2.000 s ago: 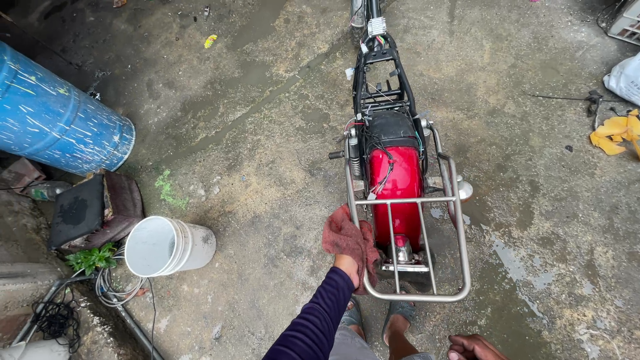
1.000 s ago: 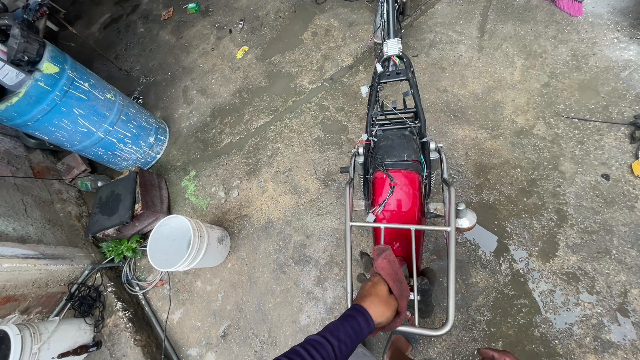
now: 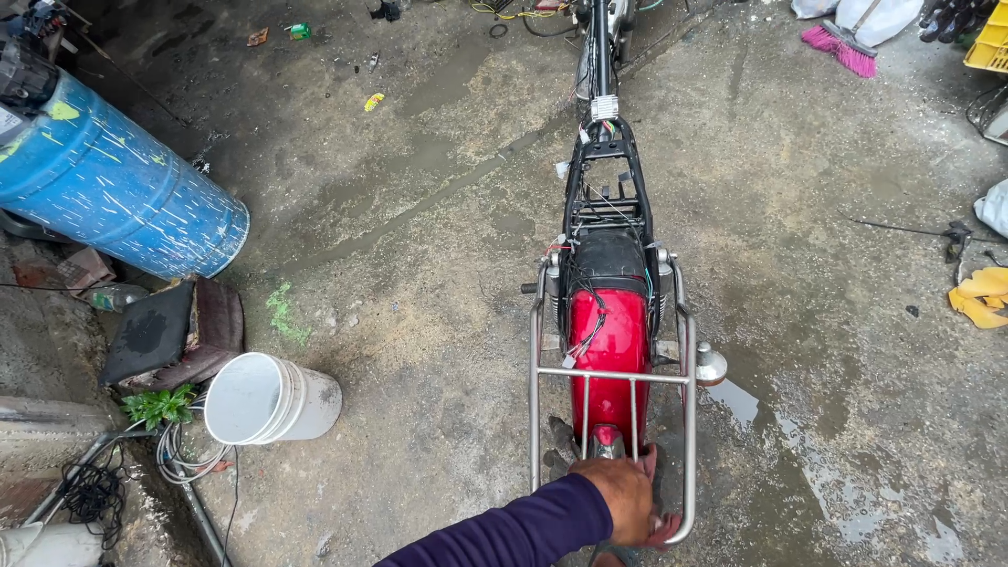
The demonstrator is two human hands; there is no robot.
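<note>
My left hand [image 3: 622,500], in a dark purple sleeve, holds a reddish cloth [image 3: 649,458] at the rear end of a tubular metal rack [image 3: 690,441]. The hand hides most of the cloth and the rack's rear bar. Under the rack lies the glossy red rear fender [image 3: 618,335] of a partly stripped motorcycle. A loose wire bundle with a white connector [image 3: 568,361] rests over the fender. Ahead of it is the bare black motorcycle frame [image 3: 646,193]. I cannot make out my right hand.
A white plastic bucket [image 3: 315,405] stands at left, near a worn seat cushion [image 3: 150,331] and a blue drum [image 3: 169,201]. A round metallic lamp-like part [image 3: 711,366] juts out right of the rack. Puddles [image 3: 732,400] mark the concrete floor. A pink-bristled broom [image 3: 850,55] lies at upper right.
My left hand has moved with the cloth from the rack's left side to its rear end. My right hand, at the bottom edge before, no longer shows clearly.
</note>
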